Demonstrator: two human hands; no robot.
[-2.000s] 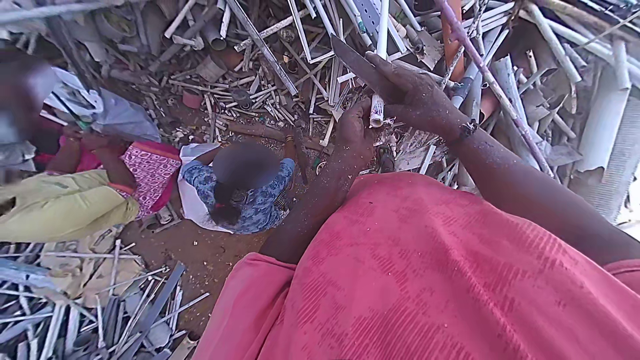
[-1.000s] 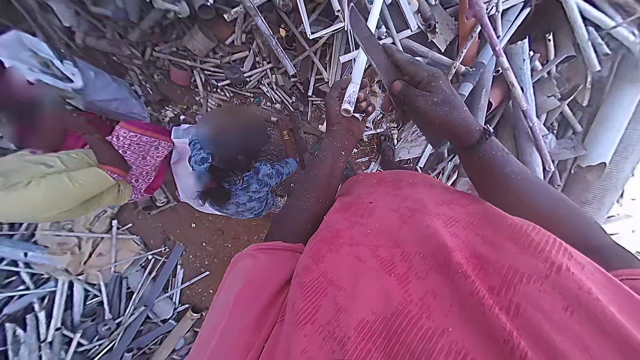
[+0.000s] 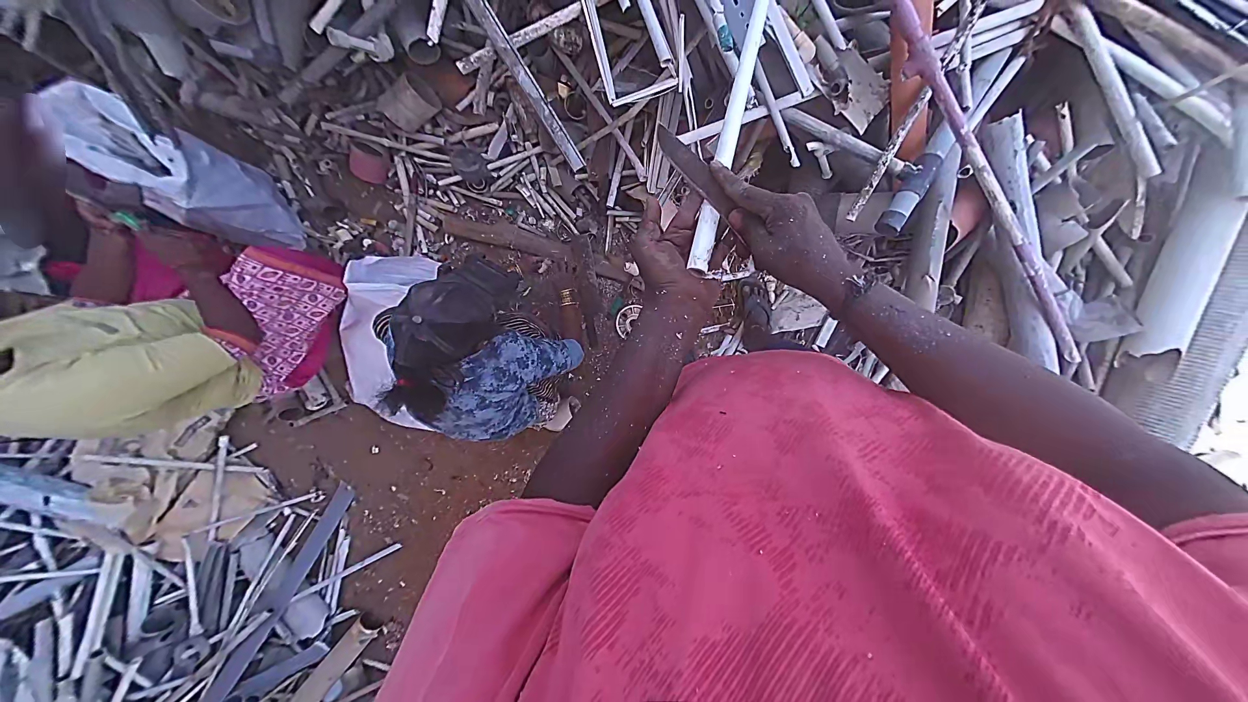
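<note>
A white plastic pipe (image 3: 731,136) slants up and away from between my hands, its open end nearest me. My left hand (image 3: 673,255) supports the pipe near that end from the left, with fingers partly curled around and behind it. In my right hand (image 3: 788,232) is a flat, dark metal blade (image 3: 694,174), whose tip points up and left. The blade crosses beside or over the pipe; whether the two touch cannot be told. My right fingers hide the blade's grip.
Piled plastic pipes and offcuts (image 3: 546,161) lie beyond my hands. A purple-stained pole (image 3: 985,175) leans at right. Two people sit at left, one in a blue patterned top (image 3: 502,385), one in light green clothing (image 3: 117,375). More scrap strips (image 3: 234,575) lie lower left.
The pipe's near end, short between my hands two seconds ago, shows longer and further out of my left hand. The blade stays in my right hand, held at a changed angle.
</note>
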